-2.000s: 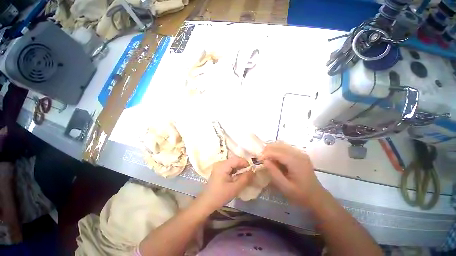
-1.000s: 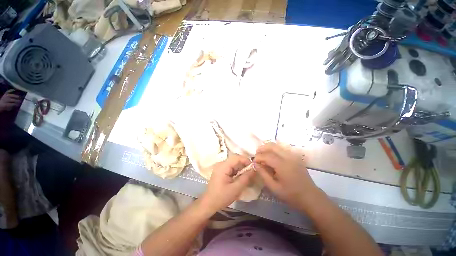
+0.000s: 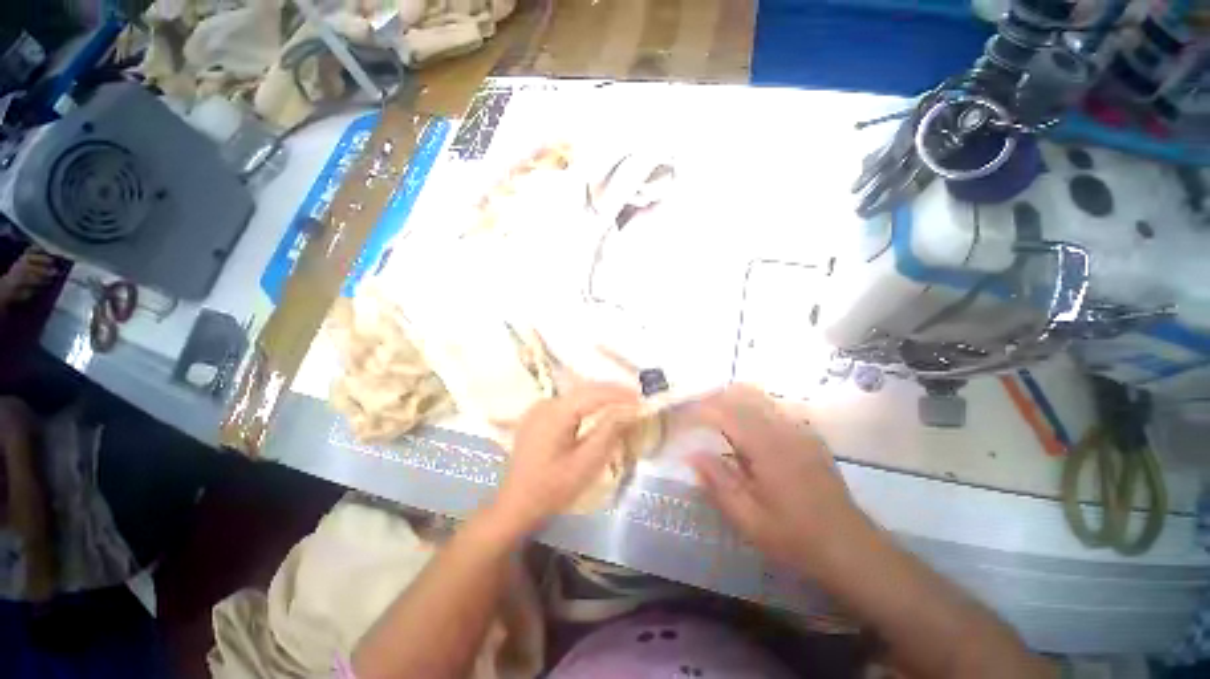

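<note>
A cream garment piece (image 3: 392,378) lies bunched on the white machine table (image 3: 504,464), partly washed out by glare. My left hand (image 3: 571,444) grips its right end near the table's front edge. A small dark label (image 3: 652,381) shows on the cloth between my hands. My right hand (image 3: 763,464) is just right of the cloth, blurred, with fingers curled; whether it holds an edge of the cloth cannot be told. Thin cream strips (image 3: 531,162) and a grey-white loop (image 3: 637,199) lie farther back.
The sewing machine (image 3: 955,285) stands at the right, with a key ring (image 3: 966,138) at its head. An orange and blue stick (image 3: 1035,411) and olive scissors (image 3: 1115,484) lie right of my hands. A grey machine (image 3: 126,192) and red scissors (image 3: 113,313) are at left. Cream cloth (image 3: 325,597) hangs below the edge.
The garment piece and my left hand have shifted left. My hands have moved apart. The dark label now shows clearly between them. The grey-white loop has spread out.
</note>
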